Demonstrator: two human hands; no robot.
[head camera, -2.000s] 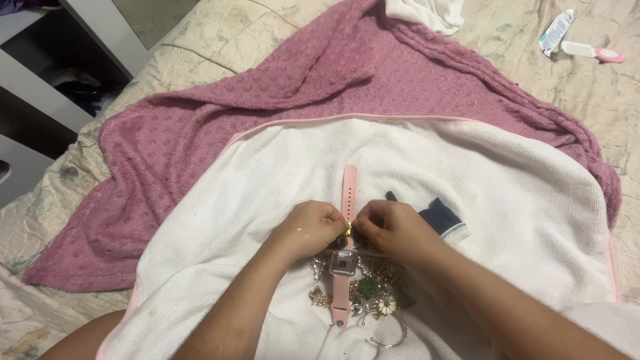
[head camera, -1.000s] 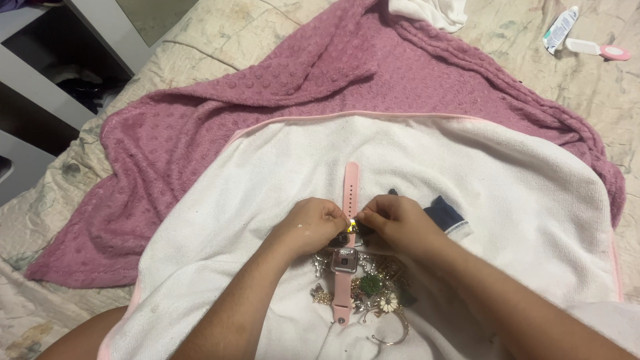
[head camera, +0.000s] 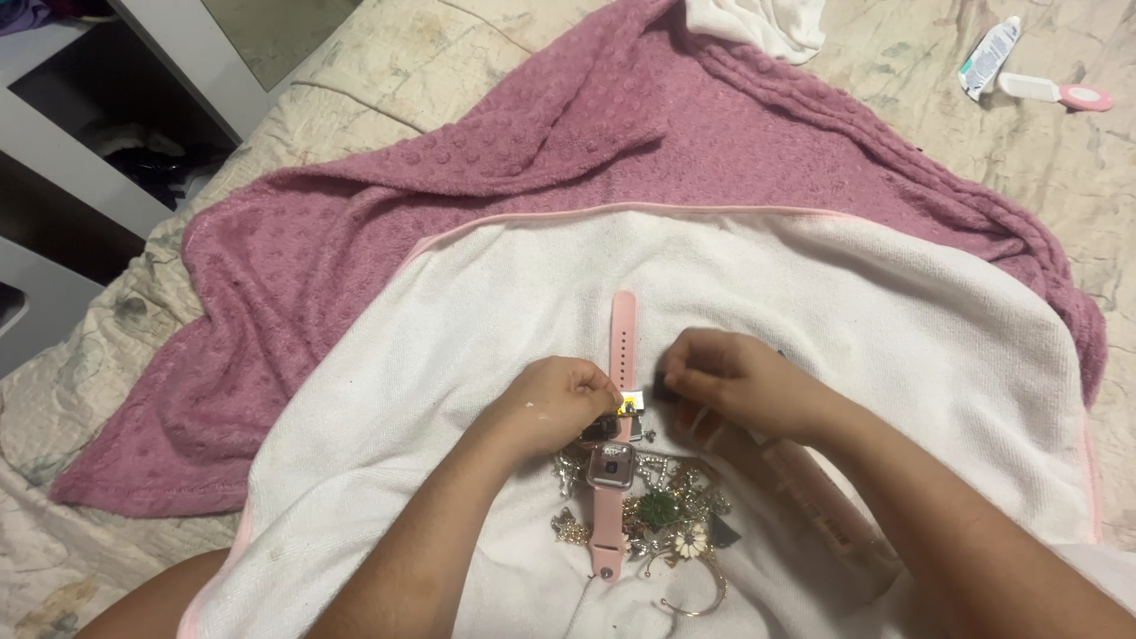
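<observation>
A pink watch strap (head camera: 624, 333) lies lengthwise on a white towel, with an open watch case (head camera: 611, 466) and the lower strap piece (head camera: 608, 524) below it. My left hand (head camera: 550, 408) pinches a small part with a yellow and silver face (head camera: 630, 404) over the strap. To the right, my right hand (head camera: 745, 382) holds a small dark square piece (head camera: 662, 387) in its fingertips, apart from the left hand. A dark watch part (head camera: 600, 429) sits under my left fingers. Around the case lie tangled jewelry, a green flower ornament (head camera: 658, 508), a white flower (head camera: 690, 539) and an open bangle (head camera: 697, 611).
The white towel (head camera: 497, 284) lies over a pink dotted blanket (head camera: 293, 222) on a bed. A tube (head camera: 990, 58) and a pink-handled foot file or brush (head camera: 1056, 92) lie at the upper right. White shelving (head camera: 191, 58) stands at the left. A clear bottle-like object (head camera: 816, 506) lies beneath my right forearm.
My right hand has moved away from my left hand, to the right, with the dark piece in its fingers. My left hand stays over the strap.
</observation>
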